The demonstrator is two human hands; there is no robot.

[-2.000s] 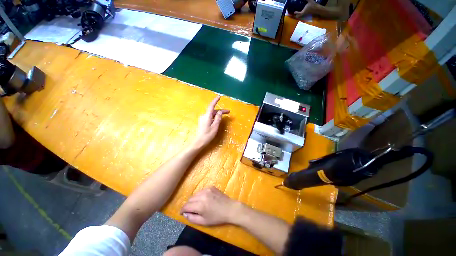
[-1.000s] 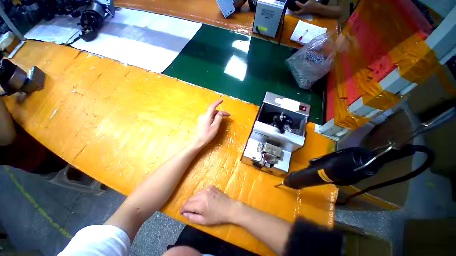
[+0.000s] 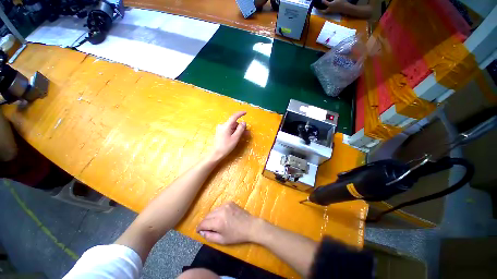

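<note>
My left hand (image 3: 230, 136) rests on the orange bench (image 3: 131, 131), left of the screw feeder, with its index finger partly extended and the others curled. It is bare and empty. My right hand (image 3: 226, 224) lies at the bench's near edge, loosely closed; no object shows in it. The silver screw feeder (image 3: 302, 144) has an open top with a dark mechanism and a red switch. The black electric screwdriver (image 3: 359, 184), with an orange band, lies at the right, its bit pointing left near the feeder's front corner.
A camera unit (image 3: 24, 84) is at the left edge beside another person's arm. Another unit (image 3: 101, 22) stands on the white mat (image 3: 155, 41). A plastic bag (image 3: 338, 65) lies on the green mat (image 3: 234, 65). A red panel (image 3: 403, 60) with orange tape borders the right. Across the bench are another person's hands.
The fingers of my left hand have curled in from a more extended pose. My right hand, the feeder and the screwdriver show no clear movement.
</note>
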